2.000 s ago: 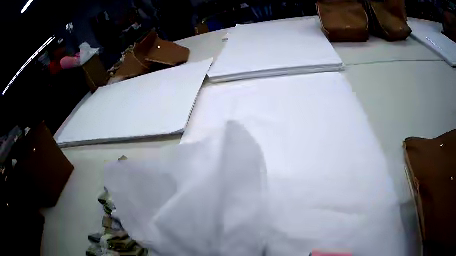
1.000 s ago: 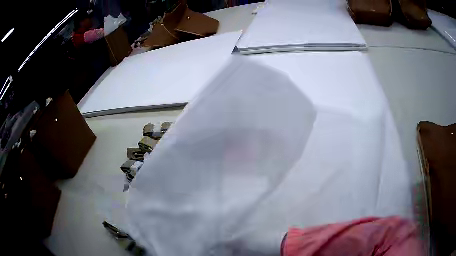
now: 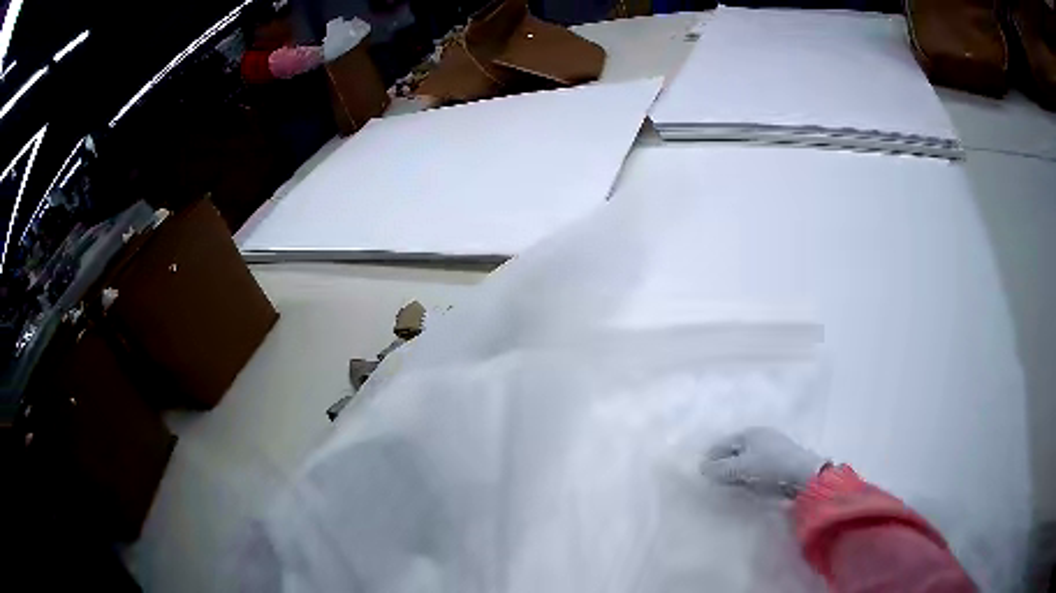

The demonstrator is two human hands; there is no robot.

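Observation:
A thin white sheet of tissue paper (image 3: 498, 429) is lifted and spread over the near part of the table, see-through and blurred at the lower left. My right hand (image 3: 759, 460), in a white glove below a pink sleeve, is at the lower right with its fingers curled onto the tissue. More flat white tissue (image 3: 880, 266) lies beneath and beyond it. My left hand does not show; it is under the sheet or out of the picture.
Two flat stacks of white paper sheets (image 3: 463, 174) (image 3: 811, 75) lie beyond the tissue. Brown handbags (image 3: 197, 301) stand at the left edge; others (image 3: 544, 46) are at the back. Rolled straps (image 3: 408, 319) lie partly covered by the tissue. A gloved hand (image 3: 344, 38) shows far left.
My right hand has come fully into view, with more of the glove showing. The tissue has swept lower and left, covering some rolled straps. The view has shifted left.

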